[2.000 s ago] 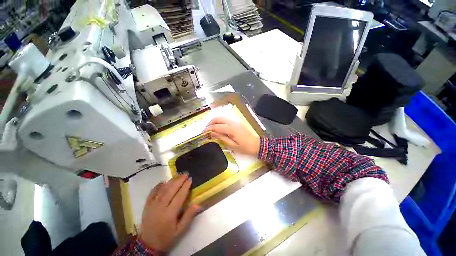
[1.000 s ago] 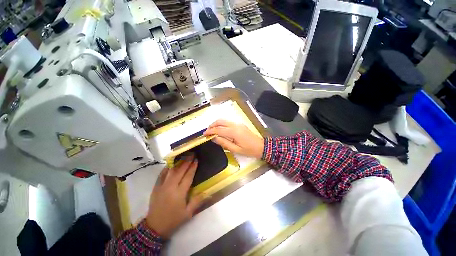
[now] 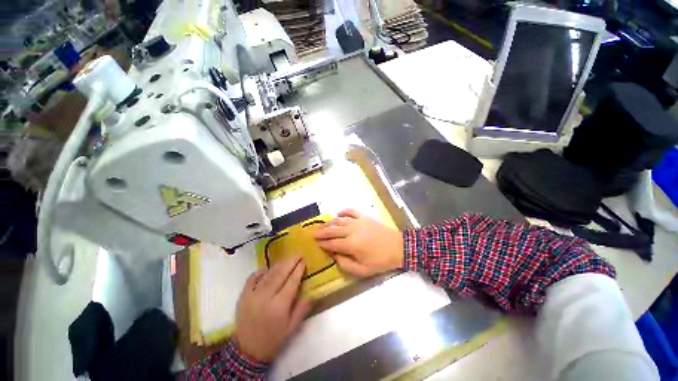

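Observation:
The small yellow flap (image 3: 301, 242) lies closed on the white template (image 3: 223, 298), with a dark rounded outline slot showing around it. The black fabric panel under it is hidden, apart from black showing in the slot. A dark strip (image 3: 296, 216) lies just behind the flap. My left hand (image 3: 273, 303) rests flat with its fingertips on the flap's near left part. My right hand (image 3: 362, 244) rests with its fingers on the flap's right part. Neither hand is closed around anything.
The machine head (image 3: 175, 178) stands left of my hands. A black piece (image 3: 447, 162) lies on the grey bed plate (image 3: 386, 134). The screen (image 3: 539, 78) and stacked black pieces (image 3: 546, 186) are at right. More black pieces (image 3: 145, 346) are at lower left. A blue bin shows far right.
The yellow flap has swung down from its raised position over the black panel. My left hand has moved from the panel onto the flap. The whole view has shifted, with things appearing further right.

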